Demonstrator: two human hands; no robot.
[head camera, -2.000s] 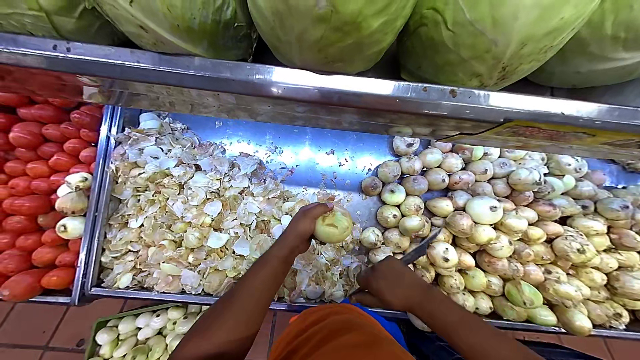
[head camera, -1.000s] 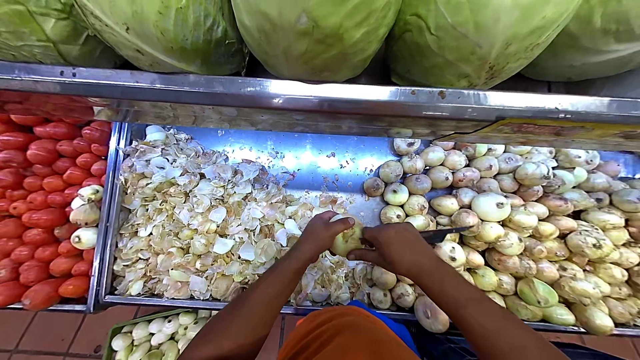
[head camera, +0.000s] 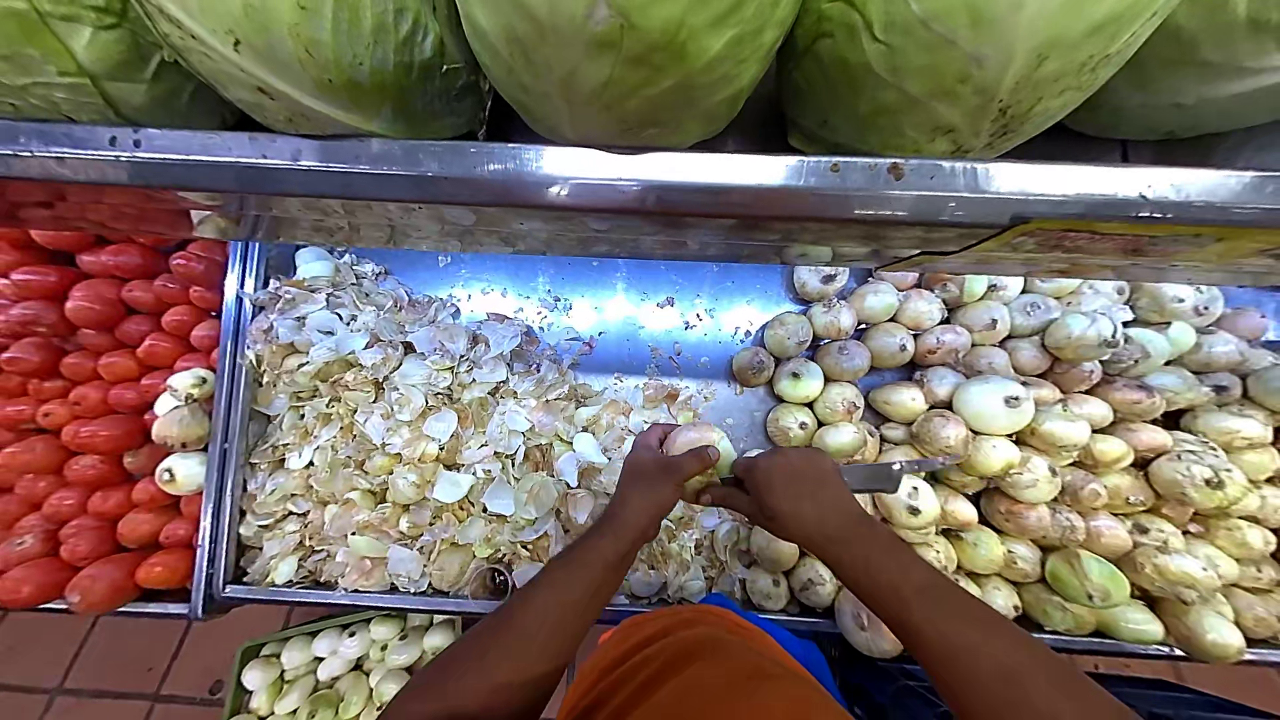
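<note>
My left hand (head camera: 650, 480) grips a pale onion (head camera: 700, 447) above the metal tray. Against the onion's right side is my right hand (head camera: 785, 490), closed around a knife (head camera: 890, 474) whose blade points to the right, over the onion pile. The handle is mostly hidden in my fingers. A broad heap of dry onion skins (head camera: 400, 440) lies to the left of and beneath my hands. On the right, many onions in their skins (head camera: 1120, 450) are piled up, several of them close to the knife.
Red tomatoes (head camera: 100, 430) fill the left bin, with a few onions on their edge. Large green cabbages (head camera: 630, 60) rest behind a metal shelf edge (head camera: 640, 185). Below the tray's front rim (head camera: 400, 600), a green crate (head camera: 240, 670) of peeled white onions stands on the tiled floor.
Two seconds ago my left hand held the onion up, apart from my right hand with the knife. My hands have come together at the onion and remain there.
</note>
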